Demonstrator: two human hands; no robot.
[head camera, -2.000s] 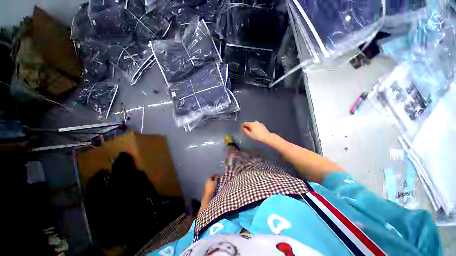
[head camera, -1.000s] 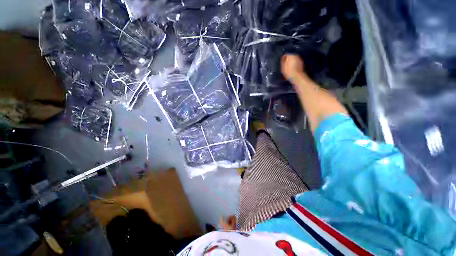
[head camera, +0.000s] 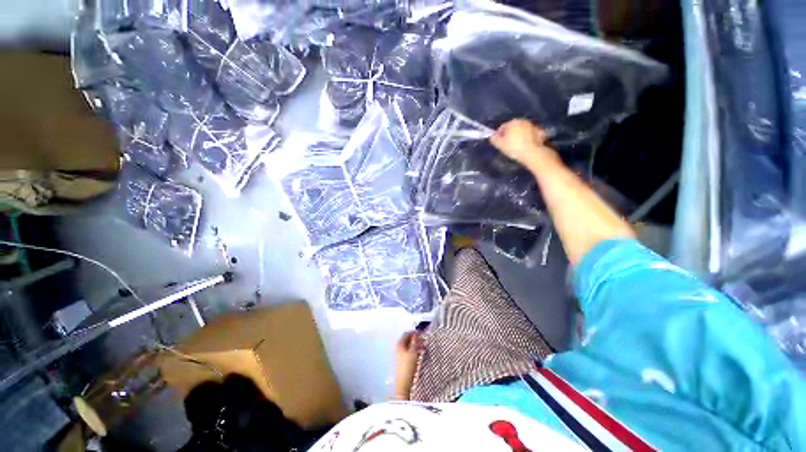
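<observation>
My right hand (head camera: 521, 141) reaches forward and is closed on the whitish strip of a bundle of bagged garments (head camera: 473, 177). The bundle is dark under shiny clear plastic. Behind it a large bagged dark garment (head camera: 530, 75) with a small white sticker is tilted up. My left hand (head camera: 409, 346) is low beside the checked cloth at my leg. It is small and partly hidden, and I cannot make out its fingers or anything in it.
Tied bundles (head camera: 380, 269) lie on the grey floor ahead, with more bagged garments (head camera: 163, 207) at the left. An open cardboard box (head camera: 292, 353) with dark contents stands lower left. Bagged garments (head camera: 751, 132) are along the right edge. A metal bar (head camera: 168, 300) is at the left.
My right hand has moved from above the floor to the dark bagged pile and is now closed on a bundle. The large bag behind is now tilted up. The white table has left view.
</observation>
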